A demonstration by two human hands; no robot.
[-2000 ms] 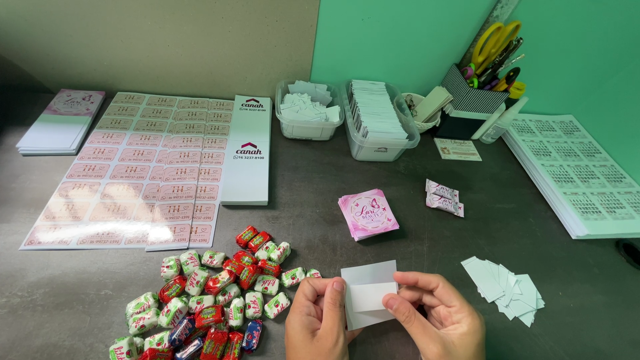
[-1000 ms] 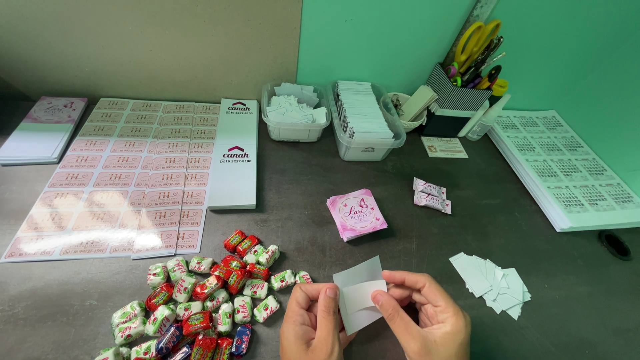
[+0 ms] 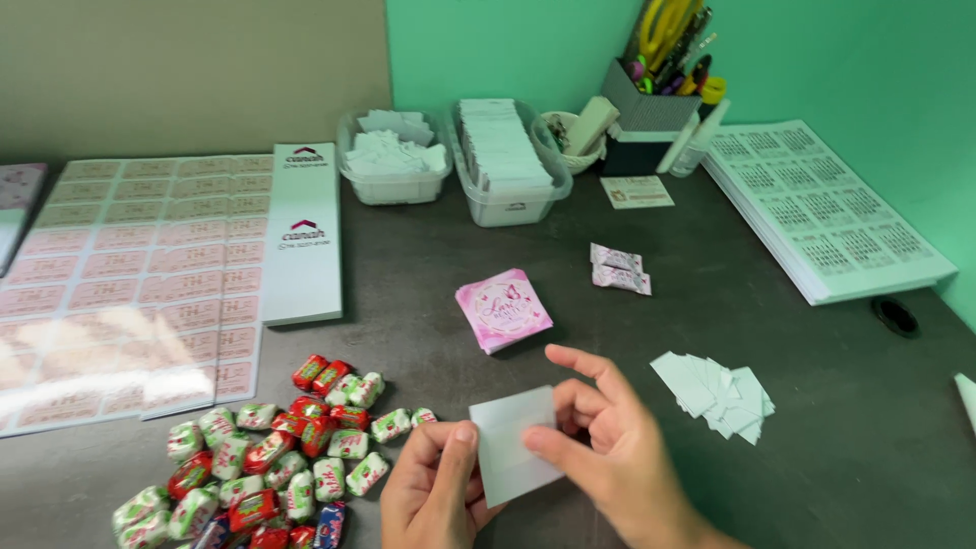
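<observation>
My left hand (image 3: 446, 484) grips the left edge of a small white paper square (image 3: 515, 446), thumb on top. My right hand (image 3: 602, 435) is at its right edge, the thumb on the paper's face and the index finger raised. Above the paper lies a stack of pink printed cards (image 3: 505, 309). Two pink-and-white wrapped candies (image 3: 621, 269) rest farther up to the right. Right of my right hand is a loose pile of small white paper slips (image 3: 717, 396). To the left of my left hand, a heap of red, green-and-white and blue wrapped candies (image 3: 267, 457) is spread on the table.
Printed label sheets (image 3: 114, 282) and a long white pad (image 3: 305, 267) lie left. At the back stand a tub of paper scraps (image 3: 396, 187), a tub of white slips (image 3: 515, 206), a small basket (image 3: 583, 162) and a pen holder (image 3: 652, 114). Calendar sheets (image 3: 831, 221) lie right.
The smaller white piece seen over the square earlier no longer shows on top. My right fingers have opened out, with the index finger lifted. The view has shifted.
</observation>
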